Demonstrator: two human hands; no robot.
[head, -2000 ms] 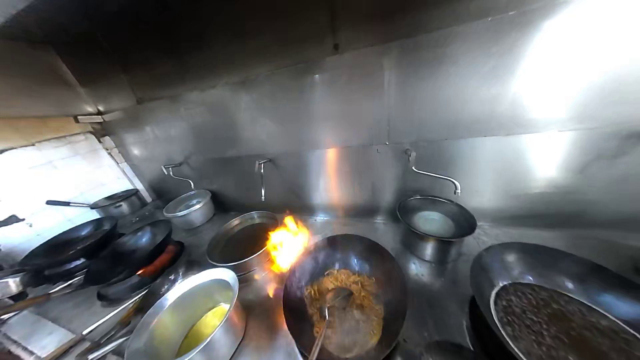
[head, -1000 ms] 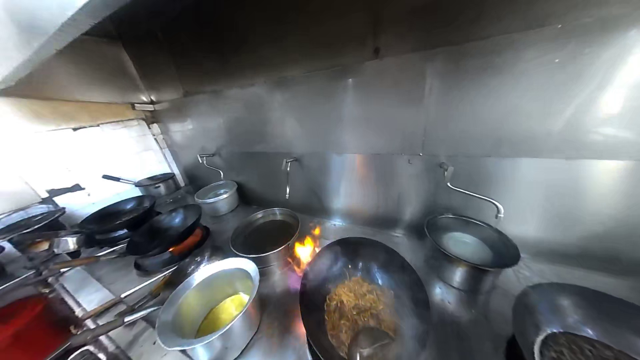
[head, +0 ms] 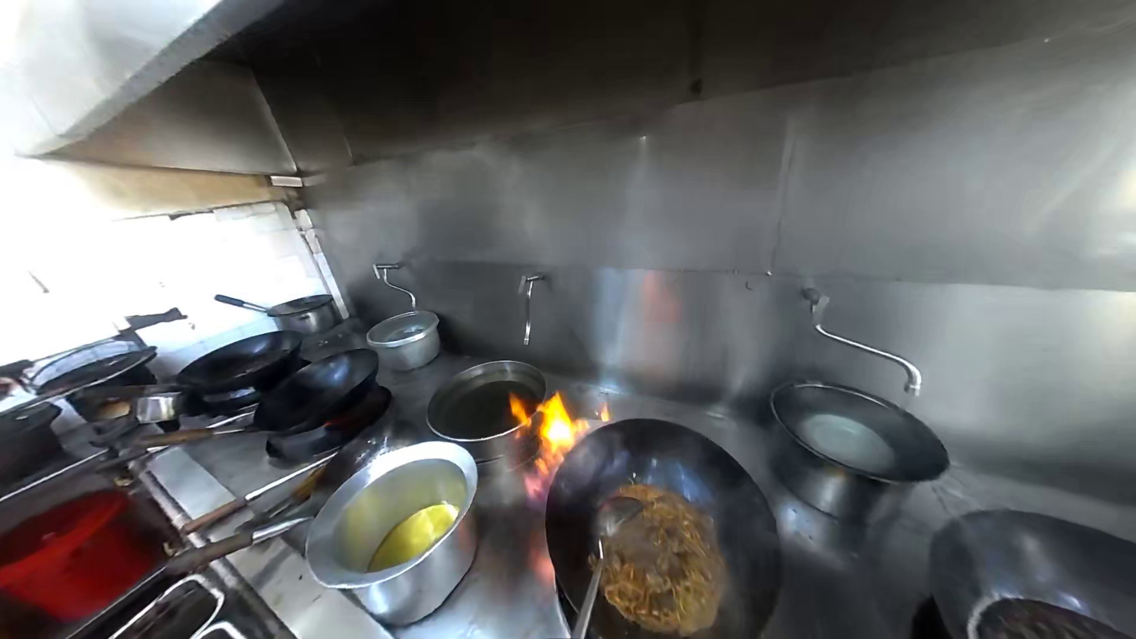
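Note:
Neither of my hands shows in the head view. A black wok point(head: 745, 532) at the lower middle holds brown noodles point(head: 661, 559). A metal ladle point(head: 619, 512) rests its bowl at the left side of the noodles, its handle running down past the bottom edge, so what holds it is hidden. Flames point(head: 557, 430) rise at the wok's upper left rim. Left of it stands an aluminium pot point(head: 426, 572) with yellow liquid point(head: 414, 535) inside. Behind them is a metal pot of dark liquid point(head: 486, 404).
Black woks point(head: 319, 390) with wooden handles fill the left side, near a red container point(head: 75, 555). A pot of cloudy liquid point(head: 848, 441) sits below a swivel tap point(head: 865, 349). Another wok point(head: 1034, 550) is at the lower right. A steel wall point(head: 568, 204) stands behind.
The view has turned toward the left. The ladle has shifted from the middle of the noodles to their left side. The flame has shrunk from its size two seconds ago.

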